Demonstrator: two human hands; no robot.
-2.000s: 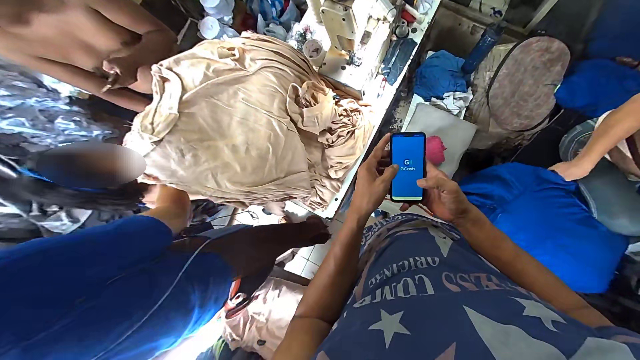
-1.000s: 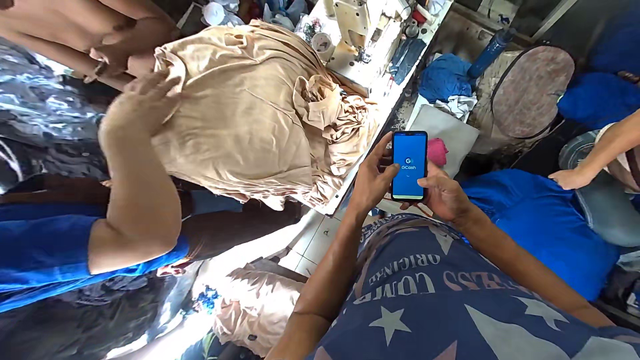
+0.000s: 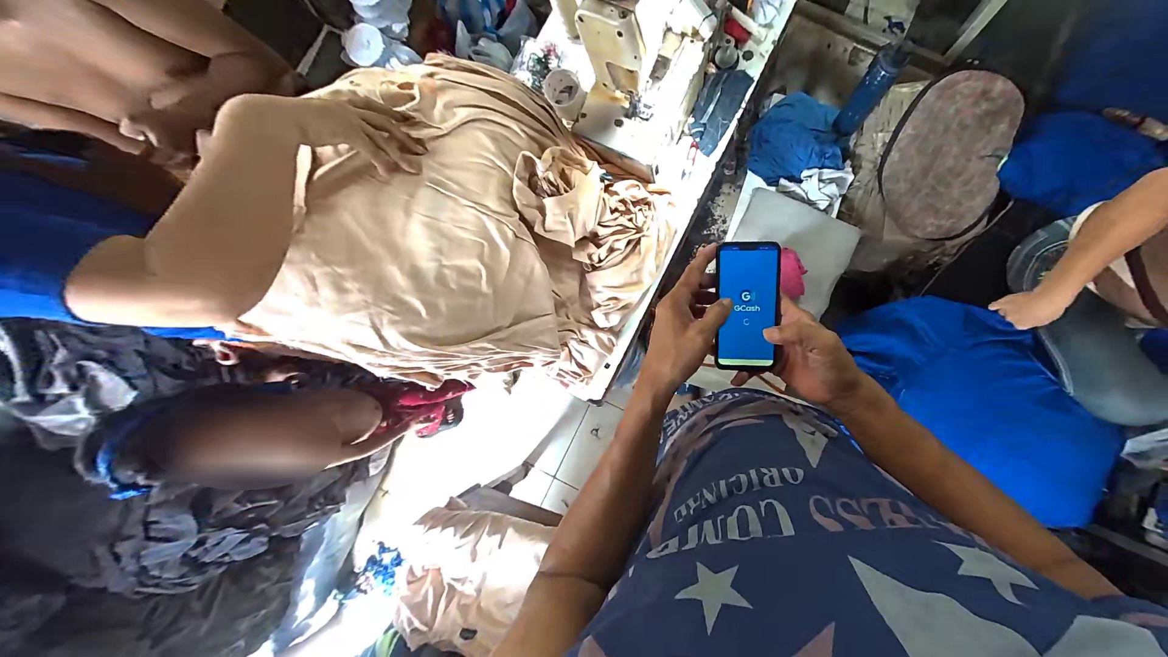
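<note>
A black smartphone [image 3: 748, 315] with a lit blue screen is held upright between both of my hands, in front of my star-printed shirt. My left hand [image 3: 683, 333] grips its left edge, the thumb lying by the screen's side. On the right edge is my right hand [image 3: 812, 356], its thumb at the lower part of the screen. The fingers behind the phone are mostly hidden. Just left of my hands, a big heap of beige fabric [image 3: 429, 246] covers much of a white worktable [image 3: 630, 351]. Another person's hand [image 3: 370, 132] rests on the heap.
A sewing machine [image 3: 611, 46] stands at the table's far end. Blue fabric [image 3: 985, 411] bulges at the right, near another person's hand [image 3: 1031, 308]. A round cushioned seat [image 3: 954, 155] is beyond it. Beige cloth [image 3: 474, 579] lies low on the left. Several people are close by.
The person in blue at the left has brought an arm up over the beige heap, the hand now farther in on it. My hands still hold the phone much as before.
</note>
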